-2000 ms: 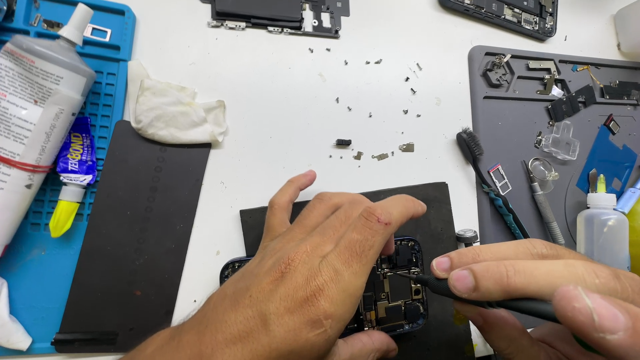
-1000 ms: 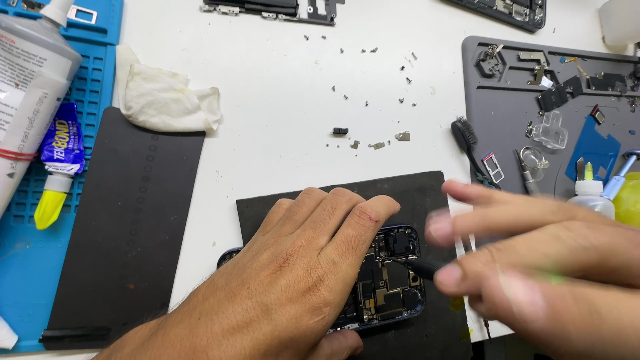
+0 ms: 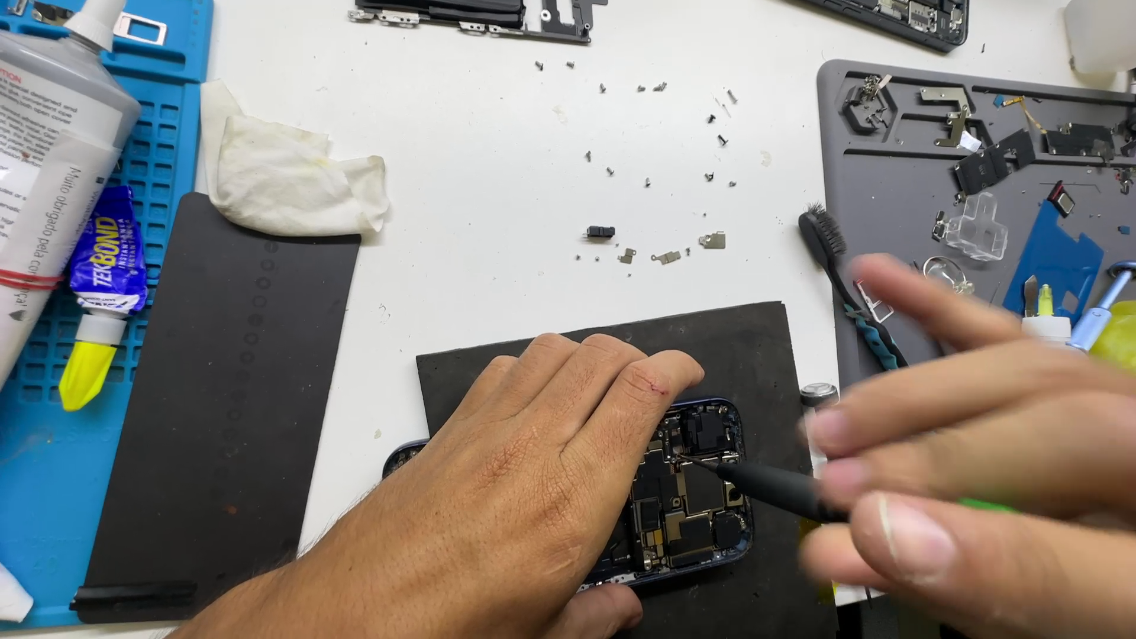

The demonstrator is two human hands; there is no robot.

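An opened smartphone [image 3: 701, 488] with its inner boards bare lies on a black foam mat [image 3: 737, 346]. My left hand [image 3: 524, 461] spans the phone's middle, fingers along its far side and thumb at the near edge, and hides much of it. The fingers of my right hand [image 3: 958, 444], partly blurred, hold a thin black pointed tool [image 3: 772, 488]. Its tip is at the phone's board, just below the black module in the upper right corner; whether it touches cannot be told. Beyond the mat lie tiny screws [image 3: 647, 183], small metal brackets [image 3: 713, 240] and a small black part [image 3: 600, 232].
On the right, a grey tray [image 3: 843, 169] holds loose phone parts, with a black brush [image 3: 825, 240] at its edge. A white cloth [image 3: 284, 173], a dark flat panel [image 3: 240, 390], a blue mat [image 3: 35, 497], a glue tube [image 3: 108, 253] and a large tube [image 3: 53, 160] are at left.
My right hand has lifted its fingers off the earlier low grip, and the tool tip now points at a spot farther left on the board. My left hand stays over the phone.
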